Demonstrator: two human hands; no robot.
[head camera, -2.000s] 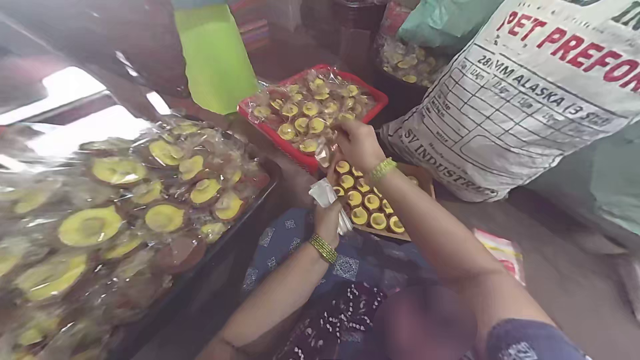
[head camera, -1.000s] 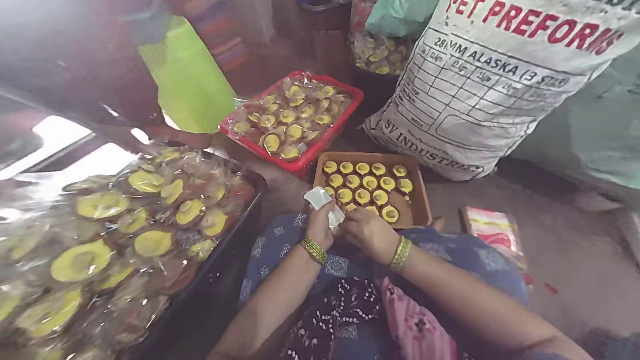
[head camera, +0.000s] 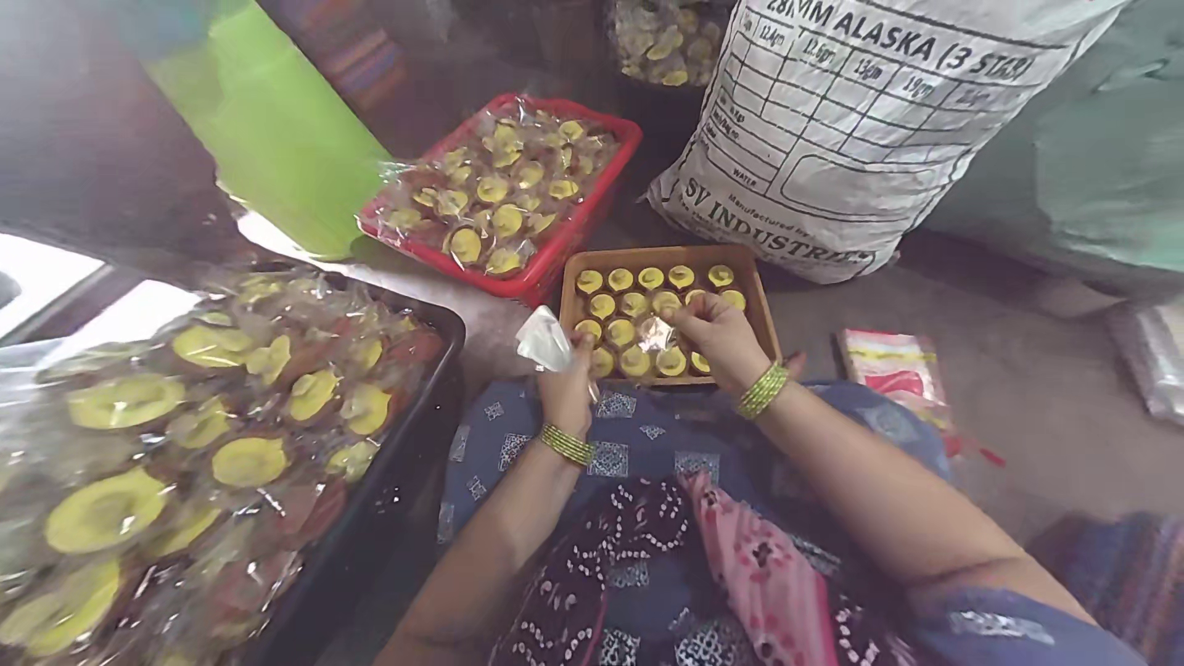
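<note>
My left hand (head camera: 566, 384) grips a stack of small whitish plastic sheets or bags (head camera: 544, 339) at the near left corner of a tan tray (head camera: 766, 328). Rows of small round pieces with yellow tops and dark sides (head camera: 635, 361) stand in that tray. Over its near right part is my right hand (head camera: 720, 335), fingertips pinched on a clear shiny plastic wrapper (head camera: 658, 335); whether a piece is inside it I cannot tell. Each wrist wears yellow-green bangles.
Behind the tray stands a red basket (head camera: 622, 153) of wrapped yellow-topped pieces. A large black crate (head camera: 444, 356) of similar ones is at left. A printed white sack (head camera: 860, 139) leans behind right; a pink-and-white packet (head camera: 893, 370) lies on the floor.
Two seconds ago my right hand was at the near edge of the red basket; one second ago both hands were together before the tray. Now they are apart, the right one over the tray.
</note>
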